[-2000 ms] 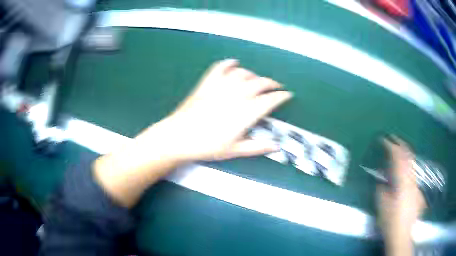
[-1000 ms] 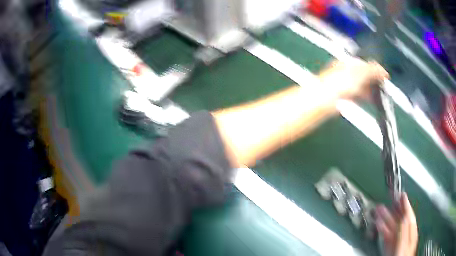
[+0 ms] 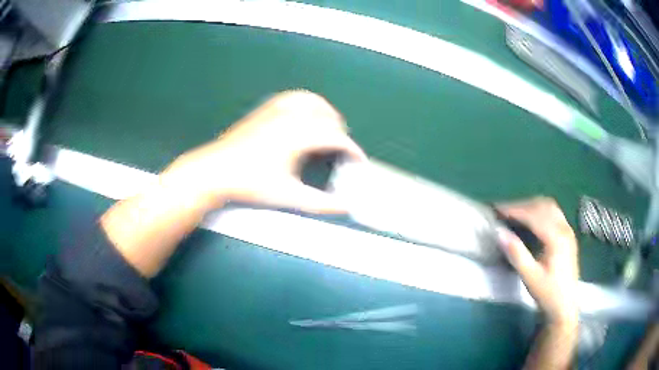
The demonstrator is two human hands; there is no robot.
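A flat silver-white plate (image 3: 423,209), blurred, is held by its two ends over the green bench, near the front white rail. Its surface details cannot be made out. My left hand (image 3: 278,159) grips the plate's left end between thumb and fingers. My right hand (image 3: 540,249) grips its right end, with the thumb on the near side. Silver tweezers (image 3: 358,318) lie on the green surface in front of the front rail, below the plate.
The front white rail (image 3: 289,237) and back white rail (image 3: 347,30) cross the green bench (image 3: 195,83). A striped metallic part (image 3: 605,221) lies at the right. A pale bar (image 3: 553,65) and blue bins (image 3: 578,43) are at the upper right.
My left hand has come back from the far side, and both hands now hold a plate level over the bench. The view has turned, and the tweezers now show.
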